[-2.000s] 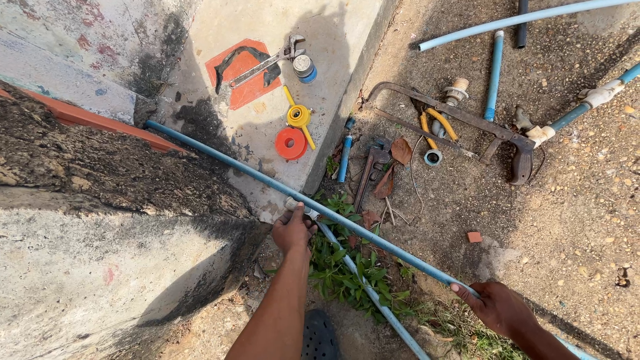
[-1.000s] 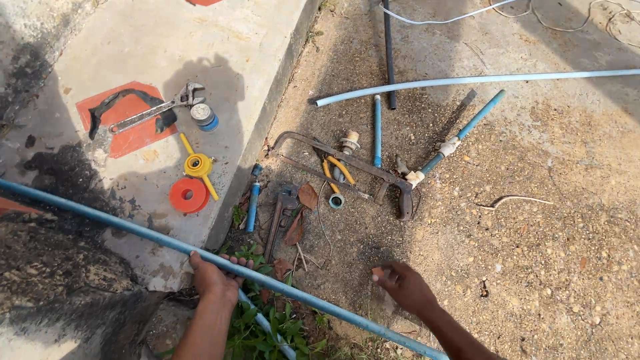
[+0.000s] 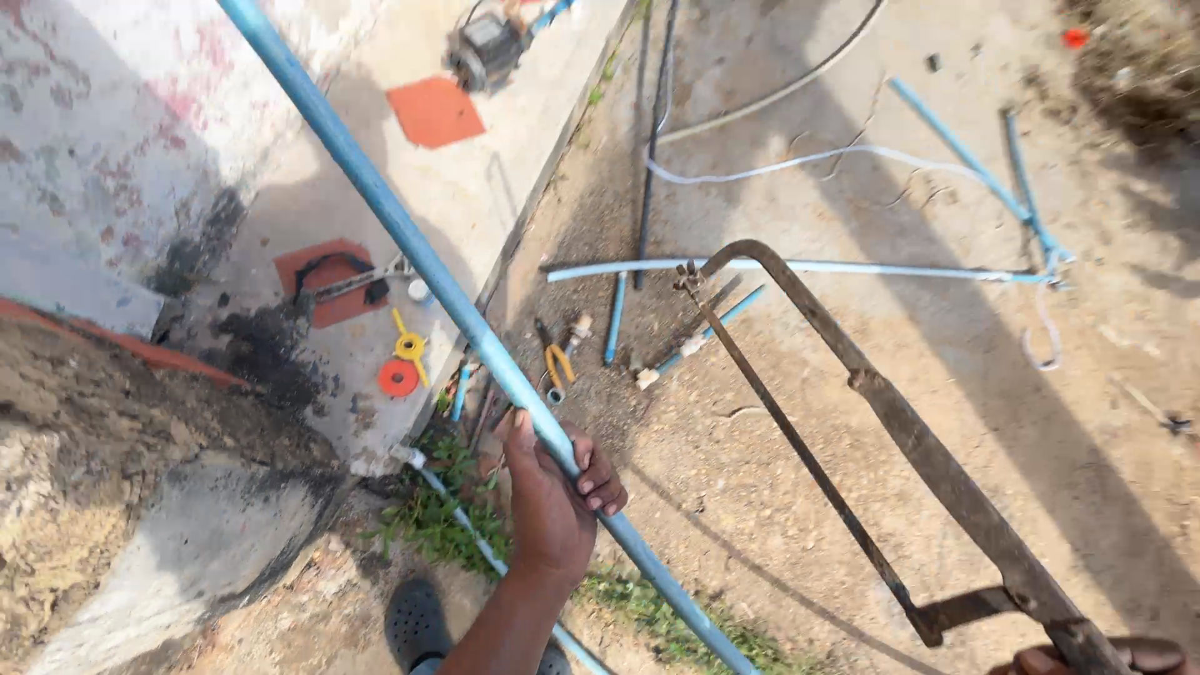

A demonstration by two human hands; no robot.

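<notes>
My left hand (image 3: 560, 487) is closed around a long blue plastic pipe (image 3: 403, 234), which slants from the top left to the bottom. At the lower right edge, my right hand (image 3: 1106, 656) grips the handle end of a rusty hacksaw (image 3: 937, 469), partly cut off by the frame. The saw's frame and blade point up and left, apart from the pipe. Beneath the held pipe, another blue pipe (image 3: 469, 530) with a white end runs through green plants.
On the concrete ledge lie an adjustable wrench (image 3: 356, 281), a yellow tool (image 3: 410, 347), a red tape roll (image 3: 397, 378) and a motor or pump (image 3: 487, 47). Yellow-handled pliers (image 3: 559, 366) and several pipe pieces (image 3: 614, 319) lie on the ground. A rough wall (image 3: 75, 441) stands at left.
The hacksaw, on the ground in both earlier frames, is now raised in my right hand. The pipe in my left hand has tilted more steeply. The view has shifted and widened.
</notes>
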